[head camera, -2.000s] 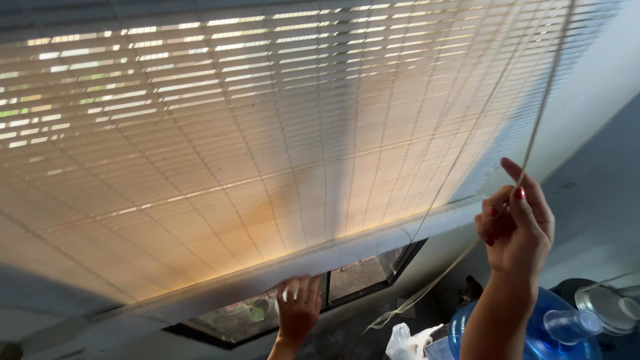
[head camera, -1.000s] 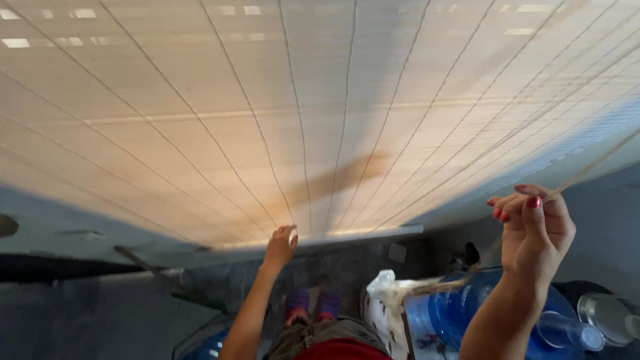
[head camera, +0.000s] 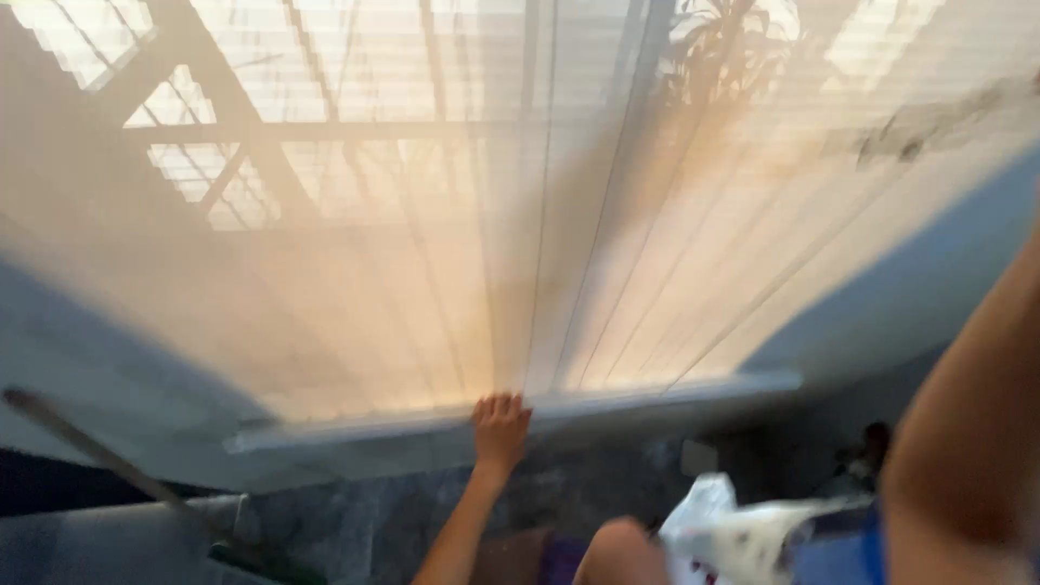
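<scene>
A pale slatted window blind with thin vertical cords fills the upper part of the view, lit from behind. My left hand rests on the blind's white bottom rail near its middle, with the fingertips over the upper edge and the thumb side hidden. At the right edge only my right forearm shows, raised and blurred; the right hand is outside the view. A taut pull cord slants across the right part of the blind down to the rail.
Below right lie a white plastic bag and part of a blue container. A long handle leans at the lower left. My bent knee shows at the bottom, above the dark floor.
The right hand, seen holding the cord in both earlier frames, has gone out of view. The bottom rail, earlier beside the window opening, now hangs lower, with the left hand still at it.
</scene>
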